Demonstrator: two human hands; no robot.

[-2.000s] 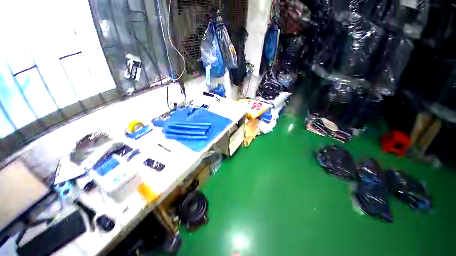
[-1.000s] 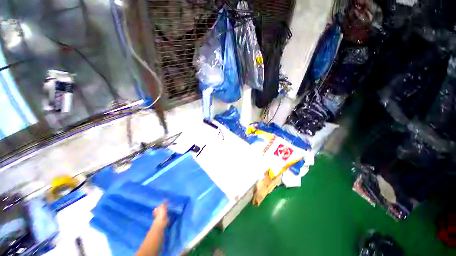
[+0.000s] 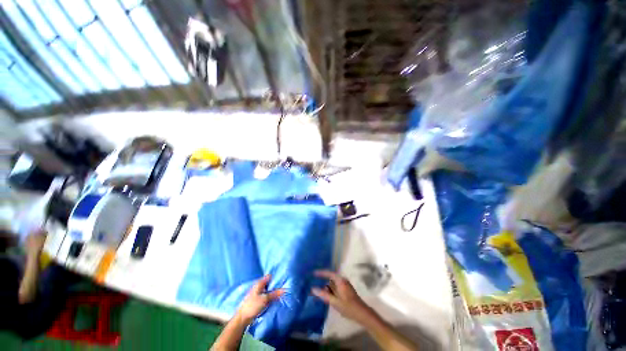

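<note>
Blue plastic bags (image 3: 230,236) lie in a folded, layered pile on the white table in front of me. Their near part is creased and bunched by the table's front edge. My left hand (image 3: 259,299) is at the near part of the pile, thumb and fingers apart. My right hand (image 3: 338,293) is at the pile's right edge, fingers spread. I see nothing held in either hand. More blue sheet (image 3: 268,184) lies behind the pile.
Left on the table are a black phone (image 3: 141,241), a dark pen (image 3: 178,229) and yellow tape (image 3: 204,159). Right are a cord loop (image 3: 412,217), a printed sack (image 3: 508,312) and hanging blue and clear bags (image 3: 508,130). Another person's arm (image 3: 30,271) shows at far left.
The view has moved close to the table and the blue pile. One hand was on the folded bags a second ago; now both hands are at the pile, whose folds lie differently.
</note>
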